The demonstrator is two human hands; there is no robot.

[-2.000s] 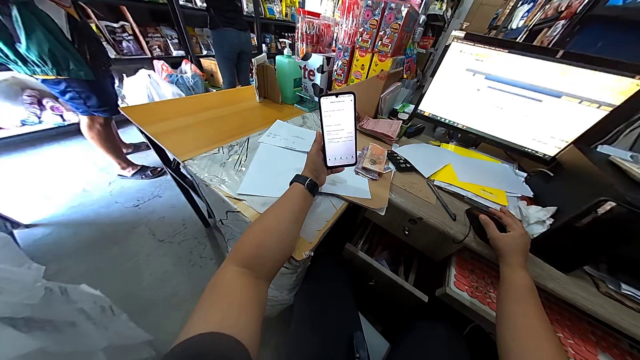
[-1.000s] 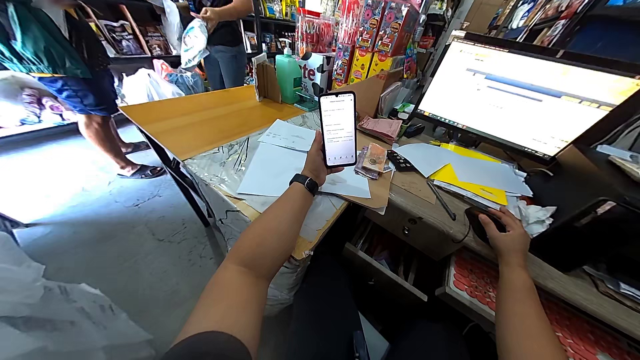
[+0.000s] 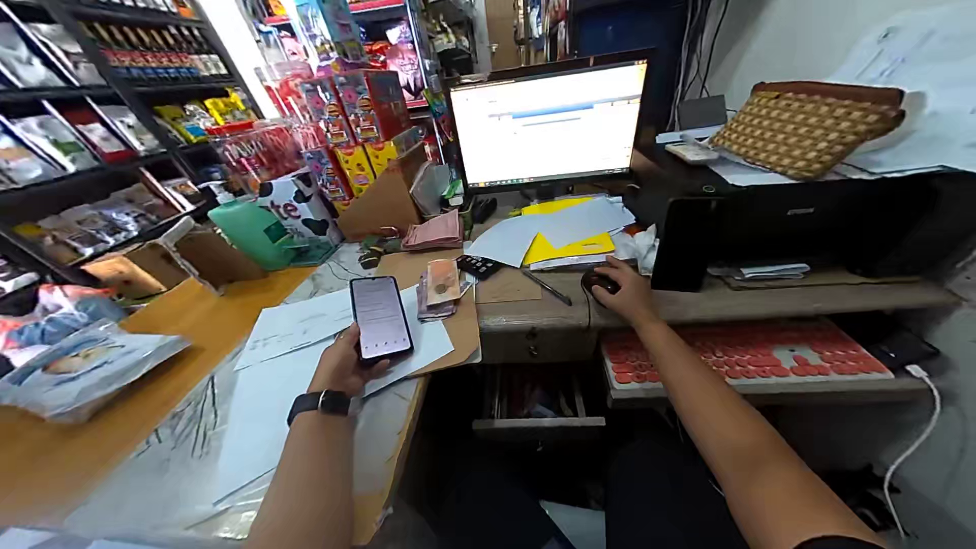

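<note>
My left hand (image 3: 343,366), with a dark smartwatch (image 3: 324,404) on its wrist, holds a smartphone (image 3: 381,316) upright with the lit screen facing me. White papers (image 3: 263,412) lie under and beside it, and banknotes (image 3: 442,282) lie just right of the phone. My right hand (image 3: 627,290) rests over a black computer mouse (image 3: 598,282) on the wooden desk. A pen (image 3: 547,287) and a black calculator (image 3: 479,266) lie between the hands. Behind them stands a lit monitor (image 3: 549,126), and loose papers with a yellow folder (image 3: 568,248) lie in front of it.
Below the desk, a red-keyed keyboard (image 3: 732,354) sits on a tray beside an open drawer (image 3: 537,422). A black printer (image 3: 808,221) stands right, with a woven pouch (image 3: 812,130) above it. A green pump bottle (image 3: 248,229) and candy boxes (image 3: 358,107) stand left. A plastic bag (image 3: 84,370) lies on the left table.
The view has swung right, bringing the printer and woven pouch into sight; the people seen before are out of view. A plastic bag now lies on the left table. Both hands keep their holds.
</note>
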